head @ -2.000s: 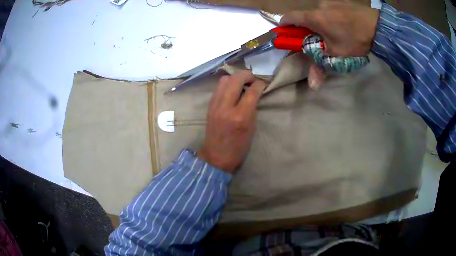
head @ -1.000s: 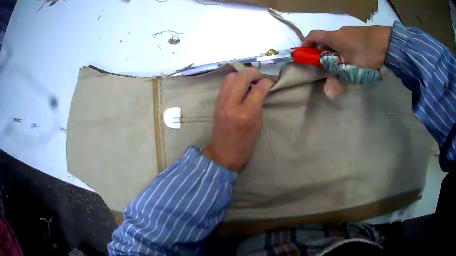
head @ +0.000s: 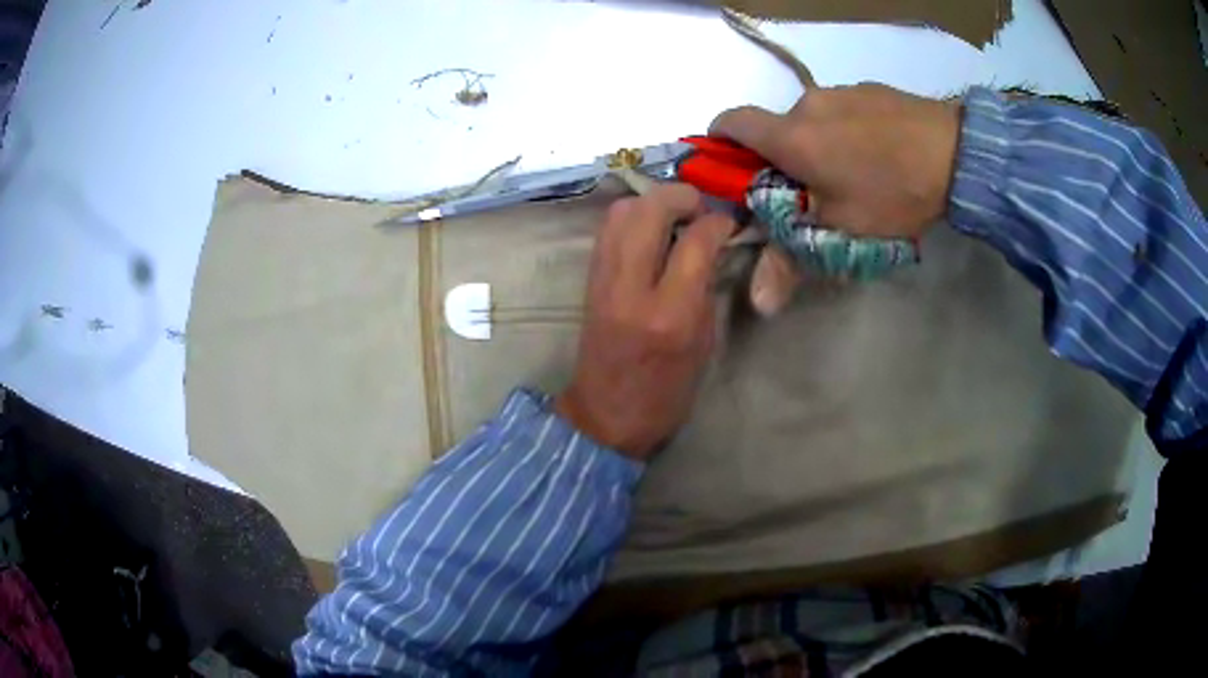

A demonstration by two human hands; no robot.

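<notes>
A large front panel (head: 874,424) lies pale side up, its curved top edge facing away from me. My left hand (head: 649,318) presses on it and pinches a raised fold of its edge. My right hand (head: 861,159) holds the tailor's shears (head: 722,168) by the red, cloth-wrapped handles. The blades look closed or nearly closed and lie along the panel's top edge, tips just past the yoke seam (head: 432,331). A thin offcut strip stands up beside the blades. A white half-round patch (head: 469,311) sits right of the seam.
The white tabletop (head: 305,93) carries thread bits (head: 470,96) beyond the panel. A narrow brown strip (head: 775,47) curls behind my right hand. Other brown panels (head: 901,11) lie at the far side. A dark speckled floor (head: 146,530) shows at lower left.
My right hand and the shears have moved left along the edge, and the tips now pass the yoke seam. A cut strip shows by the blades. The panel has shifted slightly right.
</notes>
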